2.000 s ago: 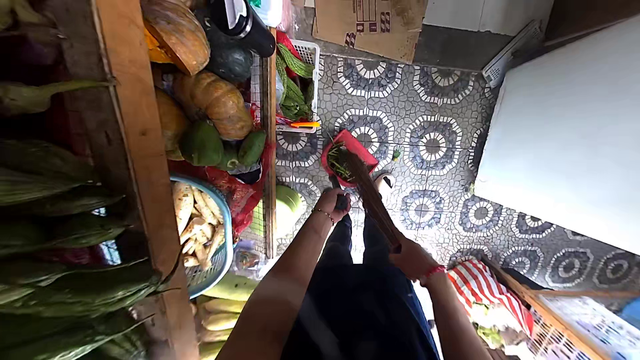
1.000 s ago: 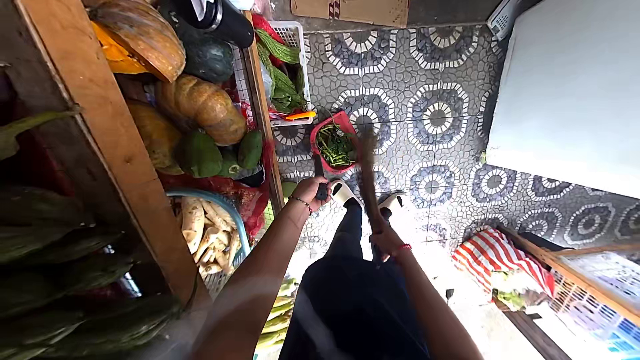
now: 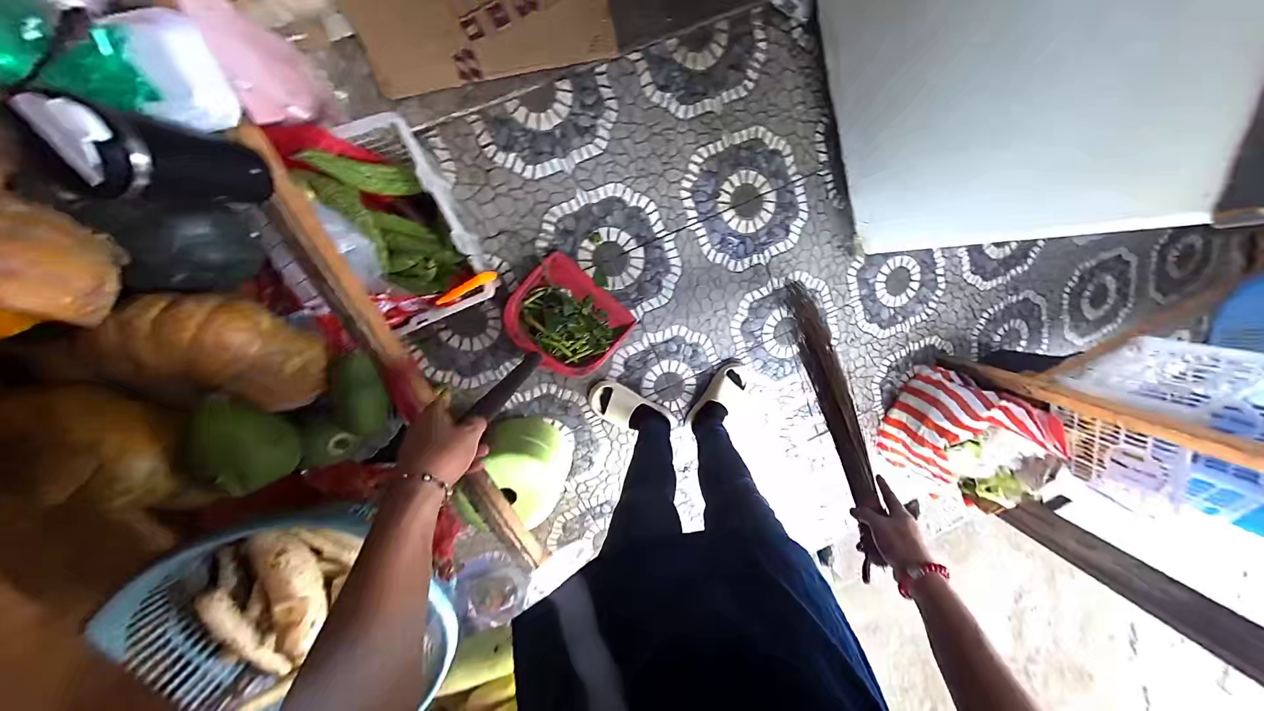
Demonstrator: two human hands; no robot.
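My left hand (image 3: 441, 441) is closed around the dark handle of a red dustpan (image 3: 619, 329), beside the wooden rail of the produce stand. Green leaves and stems (image 3: 570, 324) lie in the pan, low over or on the patterned floor ahead of my feet. On the right, my right hand (image 3: 892, 528) grips the bound end of a dark stick broom (image 3: 832, 385). Its bristle end points forward over the tiles, apart from the dustpan. A few small leaf bits lie by the pan's far edge.
A wooden rail (image 3: 336, 276) edges the stand with squashes and a blue basket (image 3: 163, 612) of pale roots. A white crate (image 3: 434, 178) of green vegetables stands beyond. A white cabinet-like block (image 3: 1037, 128), a striped bag (image 3: 928, 420) and a wood-framed rack (image 3: 1155, 410) are on the right.
The broom and my right hand have moved right, away from the dustpan. The dustpan, first partly covered by the broom, now shows its greens. My left hand has shifted left. The view has turned.
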